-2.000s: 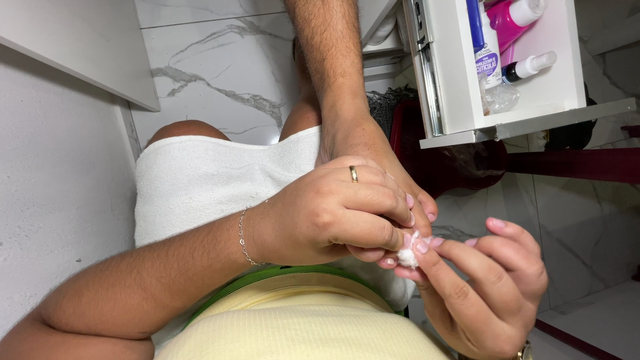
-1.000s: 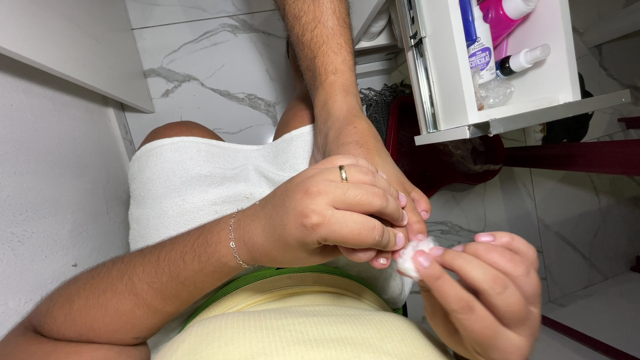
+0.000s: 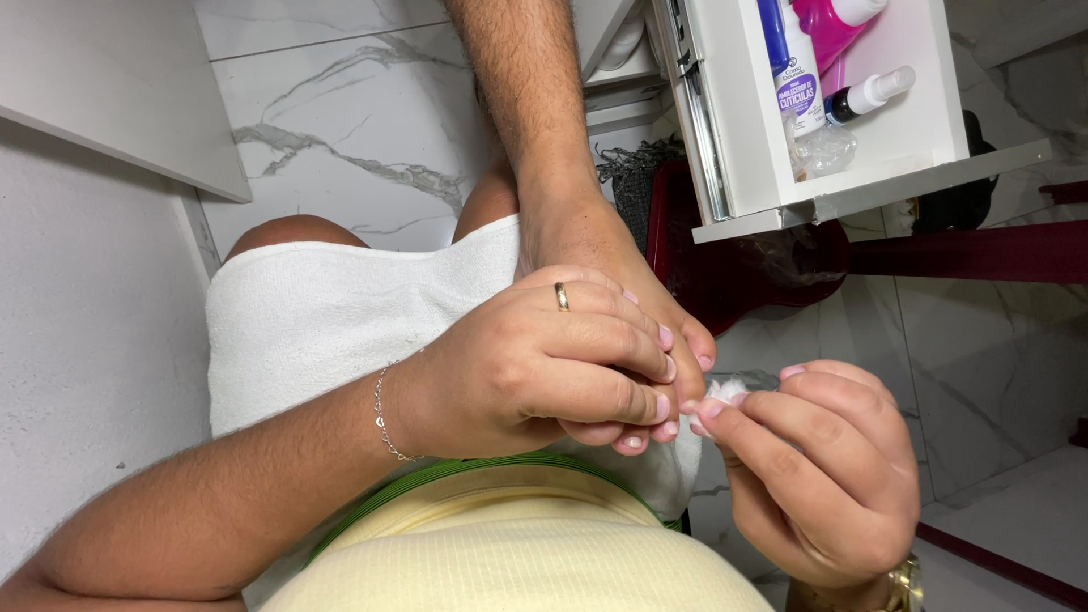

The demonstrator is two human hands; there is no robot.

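Another person's bare foot [image 3: 586,229] rests on a white towel [image 3: 340,314] spread over my lap. My left hand [image 3: 552,357], with a gold ring and a chain bracelet, lies over the foot's front, its fingers closed around the toes. Between the thumb and fingers of my right hand [image 3: 824,467] is a tuft of white cotton [image 3: 722,394], pressed against the tip of a toe. The cotton is partly hidden by my fingertips. Some of the toes are covered by my left fingers.
At the upper right an open white drawer [image 3: 914,127] holds a purple-labelled bottle [image 3: 799,89], a pink bottle [image 3: 829,34], a small spray bottle [image 3: 867,95] and crumpled clear plastic [image 3: 826,151]. Below it is a dark red stand base [image 3: 731,263]. A grey wall [image 3: 93,323] runs along the left.
The cotton shows as a larger white tuft one second ago and is now mostly tucked under my right fingertips at a toe. My left hand stays on the foot.
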